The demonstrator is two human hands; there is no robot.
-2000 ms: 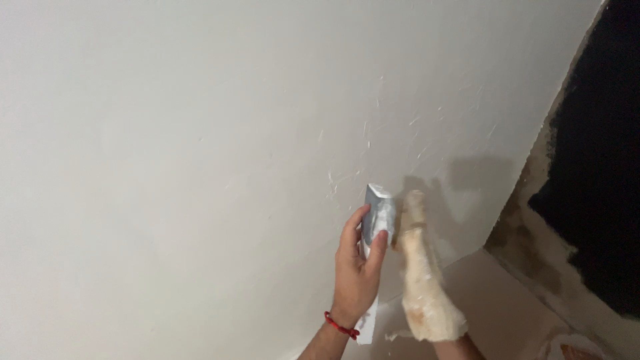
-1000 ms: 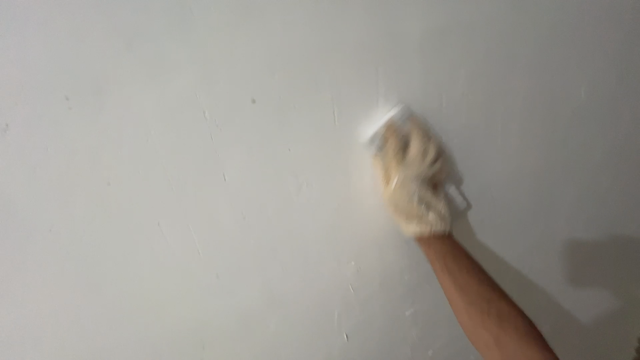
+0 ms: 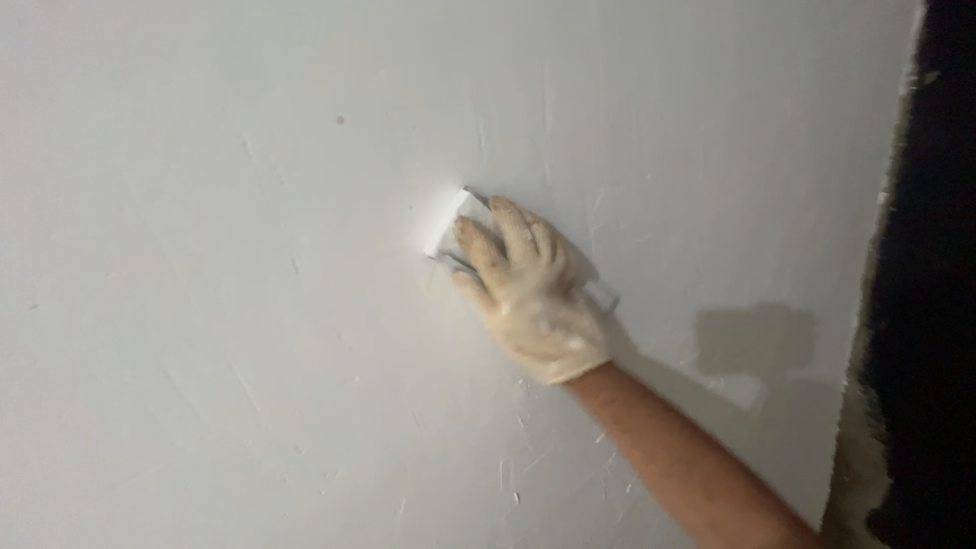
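Observation:
My right hand (image 3: 534,290), in a cream knitted glove with white smears, lies over a small hand block (image 3: 457,217) and presses it to a pale painted or plastered wall (image 3: 229,229). The block has a white front edge and thin dark side edges, and looks like a sanding block. My fingers spread over its top, and the palm hides most of it. A white end of the block or its sheet (image 3: 600,293) sticks out on the right side of the glove. My left hand is out of view.
Fine ridges and scratches (image 3: 516,497) mark the wall below my hand, and a small dark spot (image 3: 340,120) lies up and left. At the right, the wall ends at a rough edge beside a black surface (image 3: 930,267). Shadows fall right of my arm.
Two seconds ago my bare left hand held the block near my gloved right hand; now only the right hand holds it, on the wall. The view has shifted between frames.

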